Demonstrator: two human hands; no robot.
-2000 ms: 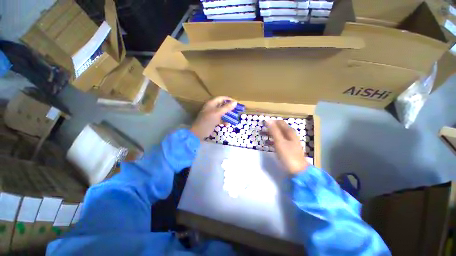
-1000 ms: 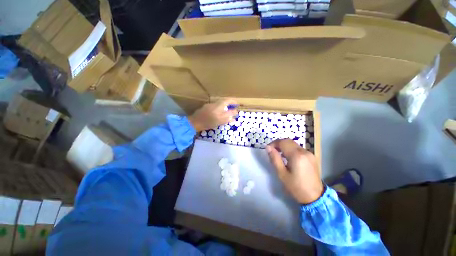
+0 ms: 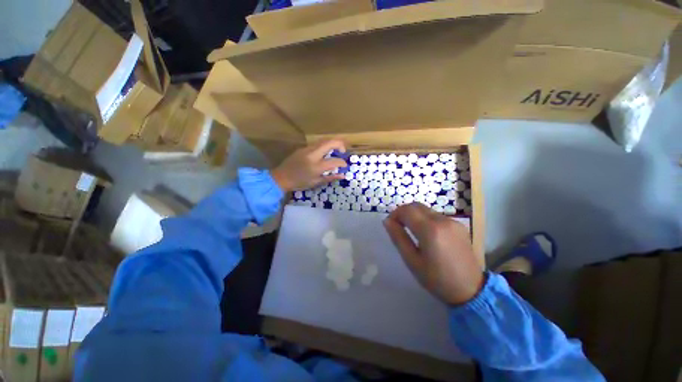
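Observation:
My left hand (image 3: pixel 310 166) is at the far left corner of the open carton, its fingers around dark blue capacitors (image 3: pixel 338 158). My right hand (image 3: pixel 432 250) is over the right part of the white board (image 3: pixel 299 287), with thumb and forefinger pinched at the board's far edge; whether something small is between them cannot be told. Packed capacitors with white round tops (image 3: pixel 396 179) fill the carton's far part, with a few dark gaps at left. A pile of white discs (image 3: pixel 339 261) lies on the board, with a small group of discs (image 3: pixel 369 274) beside it.
The outer carton (image 3: pixel 374 82) printed "AISHI" stands behind. A clear plastic bag (image 3: pixel 636 116) with white contents is at the right. A blue slipper on a foot (image 3: pixel 535 252) is right of the carton. Labelled cartons (image 3: pixel 56 328) stand at the left, and a brown carton (image 3: pixel 628 313) at lower right.
My right hand has drawn back from over the capacitors to the board. Fewer blue capacitors show at my left hand than two seconds ago. The view has shifted slightly.

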